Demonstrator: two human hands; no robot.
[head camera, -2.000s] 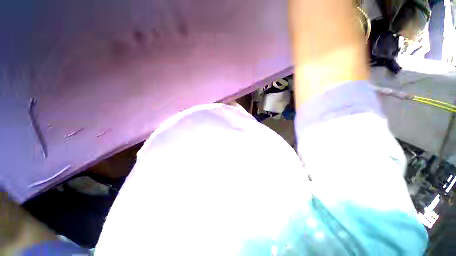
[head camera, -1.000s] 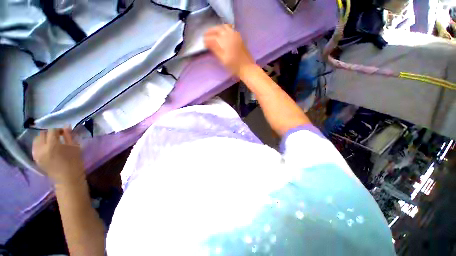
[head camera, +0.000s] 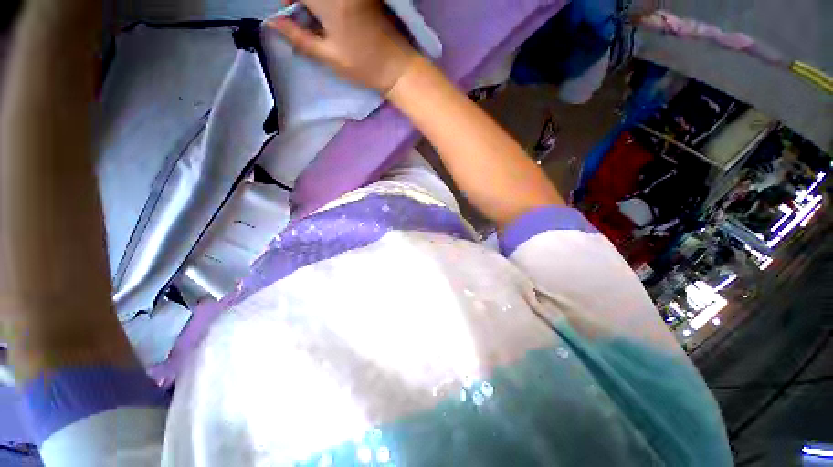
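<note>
The garment lies pale inside up on the purple ironing table cover, with thin black seam strips crossing it. My right hand is at the top middle, over the garment's pale cloth, with its thumb and fingers apart. I cannot tell if its fingertips pinch the cloth. My left forearm reaches up the left edge, large and blurred, and my left hand is cut off by the top of the picture.
A grey surface with a pinkish hose wrap and yellow hoses is at the upper right. Below it are red and blue cloths and shelves of oddments.
My left hand has gone from the garment's lower left corner up out of view. My right hand has moved up and left. The view has shifted, and the garment's pale inside sits nearer the left edge.
</note>
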